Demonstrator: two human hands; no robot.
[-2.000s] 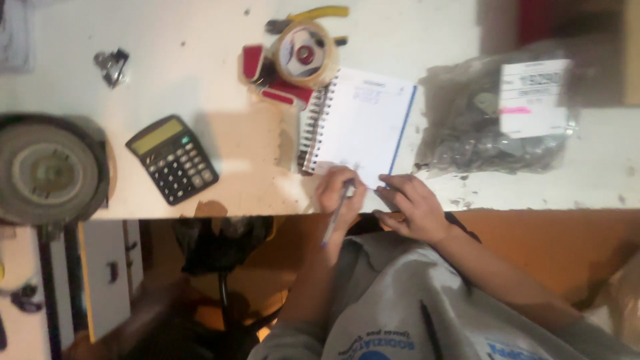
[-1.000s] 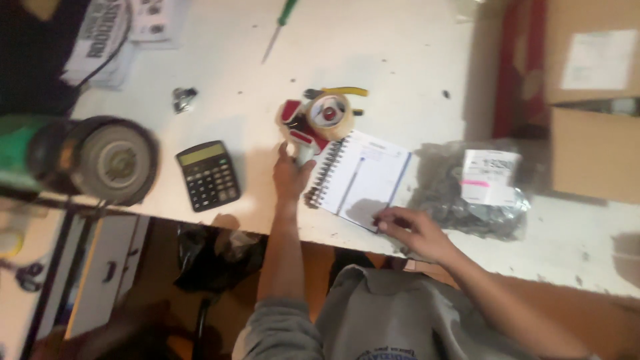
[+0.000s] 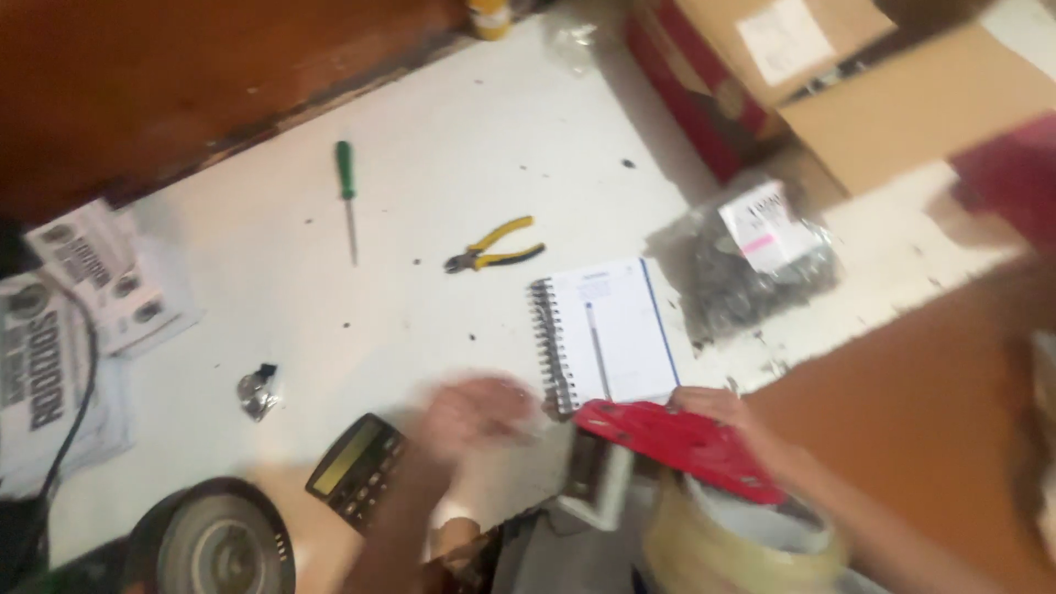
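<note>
My right hand (image 3: 722, 412) grips a red tape dispenser (image 3: 681, 445) with a large roll of clear tape (image 3: 734, 544), low in the view at the table's front edge. Blurred by motion, my left hand (image 3: 483, 412) is over the table between the calculator (image 3: 355, 470) and the notebook; whether it holds anything cannot be told. The spiral notebook (image 3: 635, 330) lies open with a pen (image 3: 596, 346) across its page. Beyond it rest yellow and black diagonal cutters (image 3: 495, 246), jaws to the left.
A green-handled screwdriver (image 3: 346, 190) lies farther back. Right of the notebook are a labelled plastic bag of dark parts (image 3: 751, 272) and an open cardboard box (image 3: 891, 115). A bench grinder wheel (image 3: 219, 544), a small metal part (image 3: 258, 392) and printed bags (image 3: 99, 280) are at left.
The tape dispenser has left its spot beside the notebook and cutters and is now in my right hand. The pen, earlier in my left hand, lies on the page. The view has turned.
</note>
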